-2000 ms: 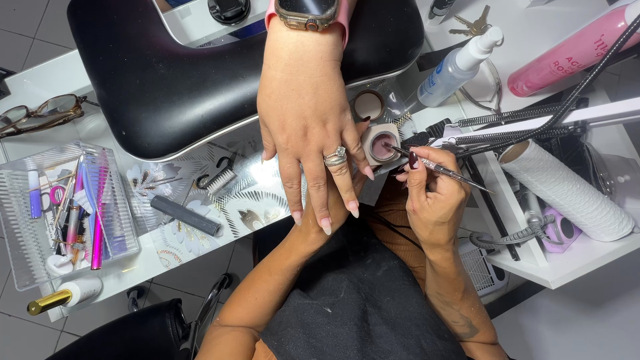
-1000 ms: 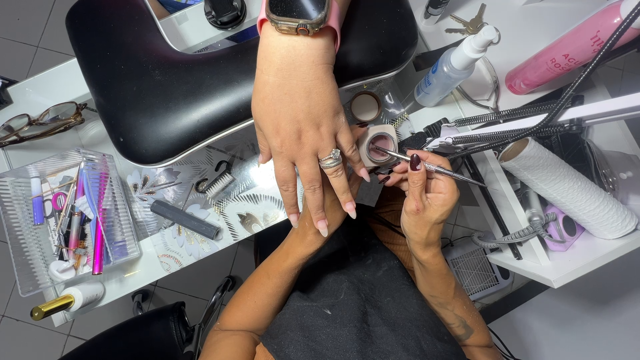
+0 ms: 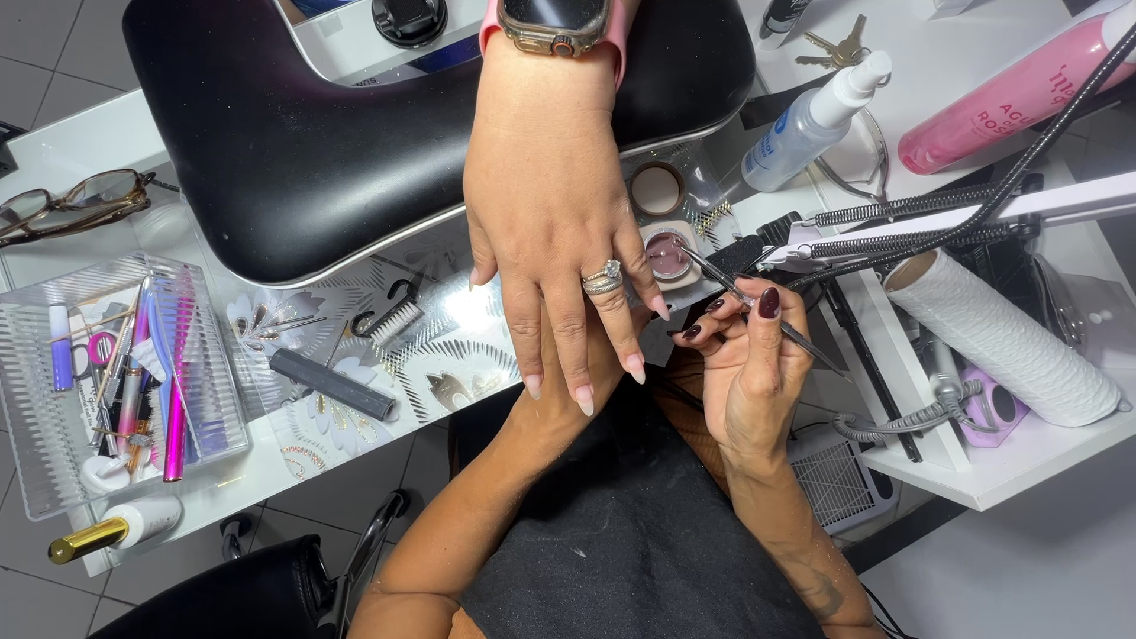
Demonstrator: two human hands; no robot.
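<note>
Another person's hand [image 3: 559,213], wearing rings and a watch [image 3: 555,22], reaches palm down from the top of the view. My left hand [image 3: 568,355] is under its fingers and mostly hidden by them, so its grip cannot be made out. In my right hand [image 3: 754,364] is a thin nail brush [image 3: 790,328], held between thumb and fingers, its tip in an open jar of mauve-pink gel [image 3: 667,256]. A round lid [image 3: 657,188] lies just behind the jar.
A black padded armrest [image 3: 355,160] spans the back. At left are eyeglasses [image 3: 75,204], a clear basket of tools [image 3: 209,417] and a gold-capped bottle [image 3: 146,519]. A grey file [image 3: 333,383] and nail brush [image 3: 395,324] lie mid-table. Right: pump bottle [image 3: 803,133], lamp arm [image 3: 967,217], paper roll [image 3: 1003,337].
My right hand keeps hold of the brush at the jar, and its fingers and the brush's angle have shifted slightly. The other person's hand stays about where it was.
</note>
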